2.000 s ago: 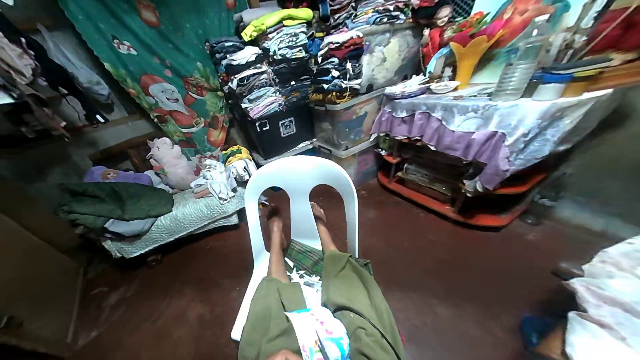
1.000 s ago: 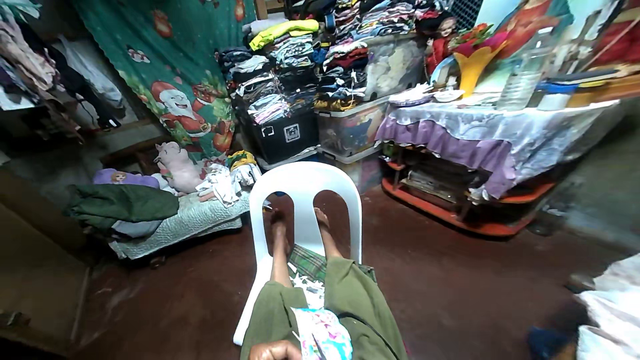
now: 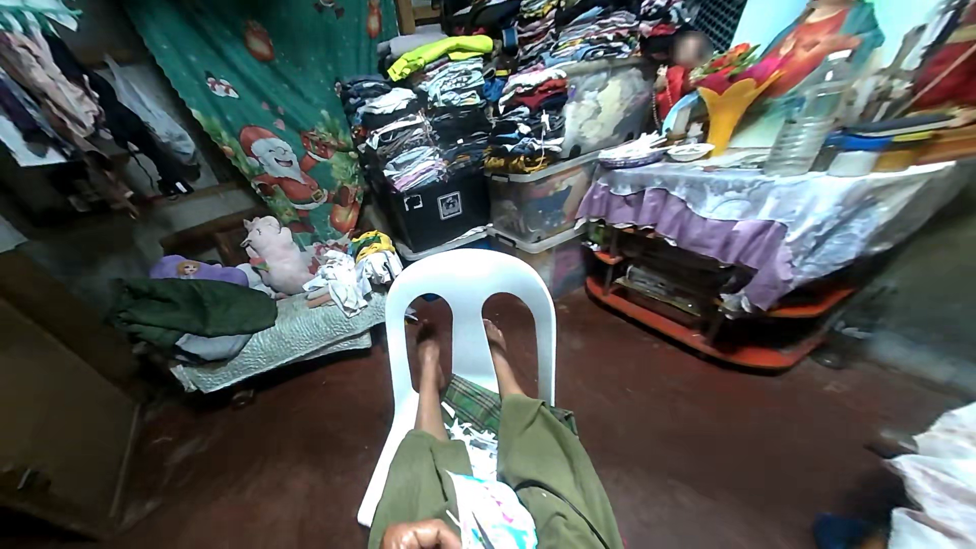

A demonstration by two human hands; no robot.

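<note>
At the bottom edge, my left hand (image 3: 421,535) shows only in part, with its fingers curled beside a white printed plastic packet or sheet (image 3: 496,512) that lies over my lap. Whether that hand grips anything is hidden. My right hand is out of the frame. White scraps (image 3: 476,446) lie between my legs on a green plaid cloth (image 3: 474,404), upon the seat of a white plastic chair (image 3: 471,263). My bare feet pass through the openings of its backrest.
A cloth-covered bench (image 3: 305,335) with stuffed toys and clothes stands at left. Behind the chair are plastic storage boxes (image 3: 537,202) under folded clothes. A draped table (image 3: 686,191) holds a bottle and a vase at right. White fabric (image 3: 942,473) shows at the lower right edge.
Two seconds ago only a small part of my left hand showed at the bottom edge; more of it shows now, beside the printed packet.
</note>
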